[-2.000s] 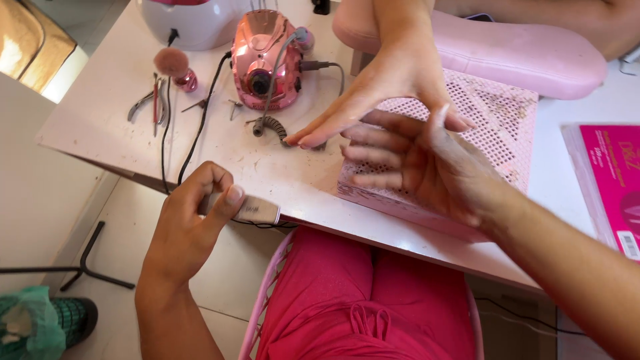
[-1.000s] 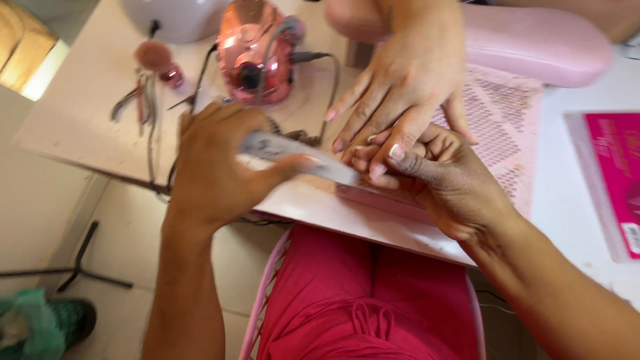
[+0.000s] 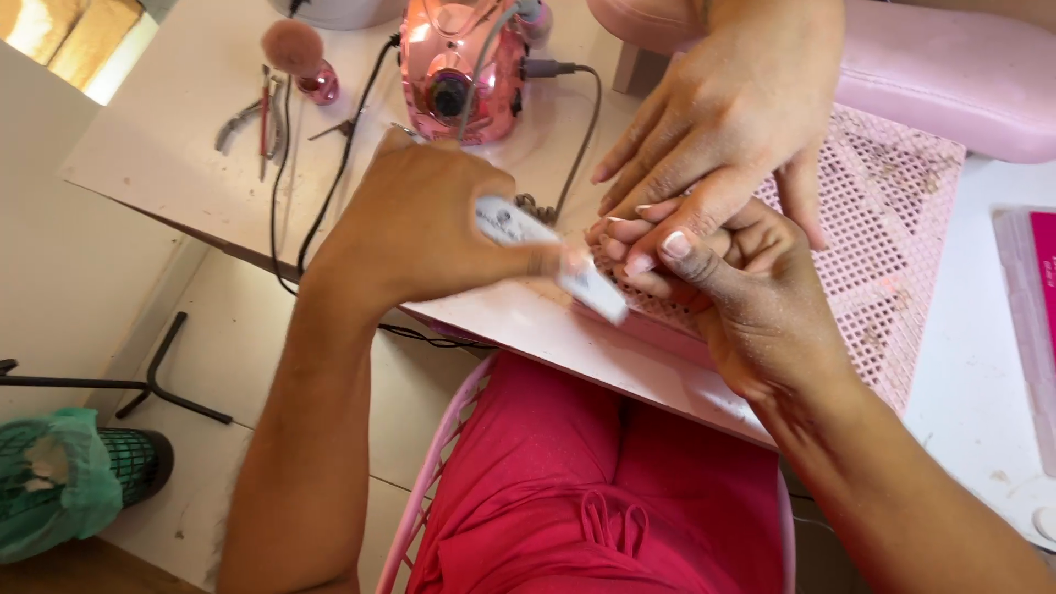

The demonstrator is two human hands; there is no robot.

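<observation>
My left hand [image 3: 421,223] grips a white nail file [image 3: 596,289], its thumb along the lower edge and the other fingers curled behind. The file slants down to the right, and its free end is beside a fingertip of another person's hand [image 3: 726,107]. That hand reaches in from the top, palm down, with fine dust on its skin. My right hand [image 3: 763,297] holds one of its fingers from below, the thumb pressing near the nail. Both hands are above a pink perforated dust-collector box [image 3: 879,247]; the contact of file and nail is blurred.
A shiny pink electric nail drill unit [image 3: 462,91] with cables stands at the top. Left of it lie nippers [image 3: 239,124], a thin red tool [image 3: 265,115] and a fluffy pink brush [image 3: 293,48]. A pink padded armrest [image 3: 940,82] lies at the upper right. A lined wastebasket [image 3: 136,466] stands on the floor.
My left hand has moved up and right from the table's front edge with the file. My right hand, open two seconds ago, has closed on the other person's finger.
</observation>
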